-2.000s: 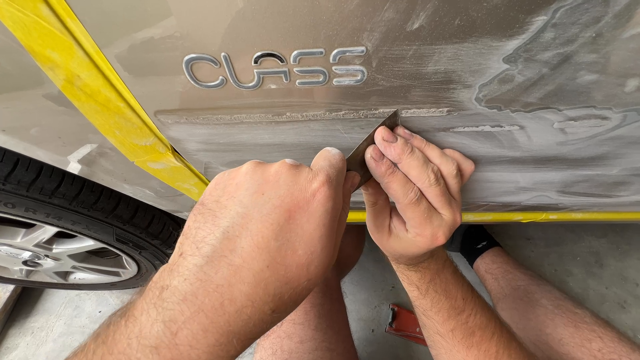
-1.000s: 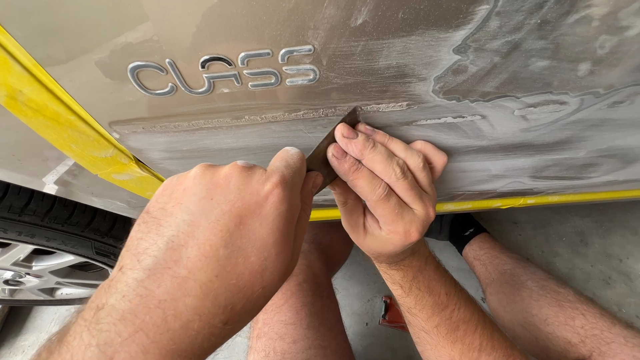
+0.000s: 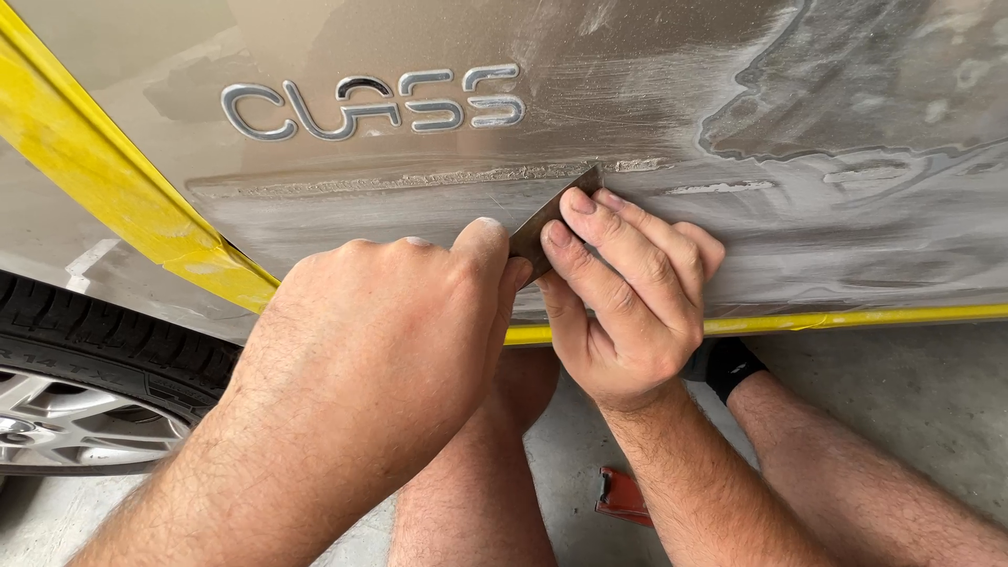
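My left hand (image 3: 386, 315) is closed around the lower end of a thin metal scraper blade (image 3: 547, 228); any handle is hidden in the fist. The fingertips of my right hand (image 3: 630, 291) press on the blade's face near its upper end. The blade's tip rests against a rough strip of residue (image 3: 441, 179) that runs across a sanded car body panel (image 3: 331, 228). Above the strip, chrome badge letters (image 3: 370, 102) are fixed to the beige paint.
Yellow masking tape (image 3: 102, 157) runs down the panel's left edge, and more lines its bottom edge. A car wheel (image 3: 94, 394) stands at the lower left. A red object (image 3: 622, 496) lies on the concrete floor between my bare legs.
Both hands and the blade have moved left along the strip relative to the badge since the earlier frames. The view has shifted somewhat.
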